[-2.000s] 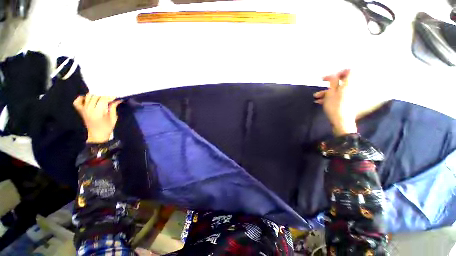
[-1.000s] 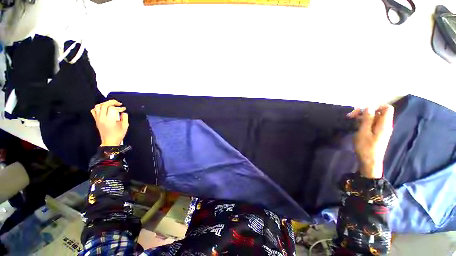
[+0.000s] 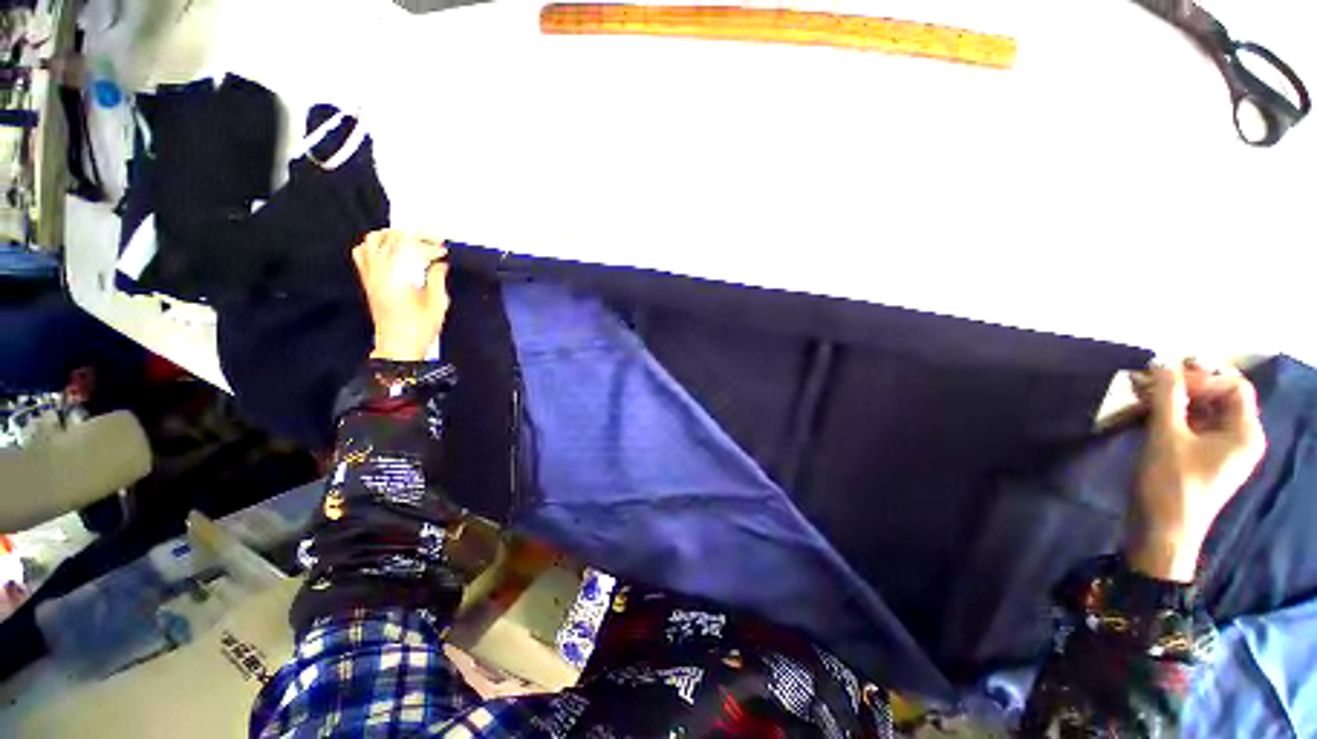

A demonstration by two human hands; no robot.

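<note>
The dark navy garment point(image 3: 924, 419) lies across the near part of the white table and hangs toward my lap. Its far edge runs nearly straight between my hands. A brighter blue lining point(image 3: 621, 404) shows as a folded triangle left of centre, with a pale broken stitch line along its left side. My left hand point(image 3: 403, 289) pinches the garment's far edge at its left end. My right hand point(image 3: 1199, 433) pinches the edge at the right end, where a small pale patch shows beside the fingers. No needle or thread can be made out.
A wooden ruler point(image 3: 780, 32) lies at the back of the white table point(image 3: 693, 159). Black shears point(image 3: 1254, 90) lie at the far right. A black cloth heap point(image 3: 217, 159) with white ties is at the left. More blue cloth point(image 3: 1271, 657) spreads at the lower right. Boxes and papers show below the table.
The view has shifted, so the table things sit differently. My right hand has moved outward to the right and closed on the edge. The far edge now looks straight instead of curved.
</note>
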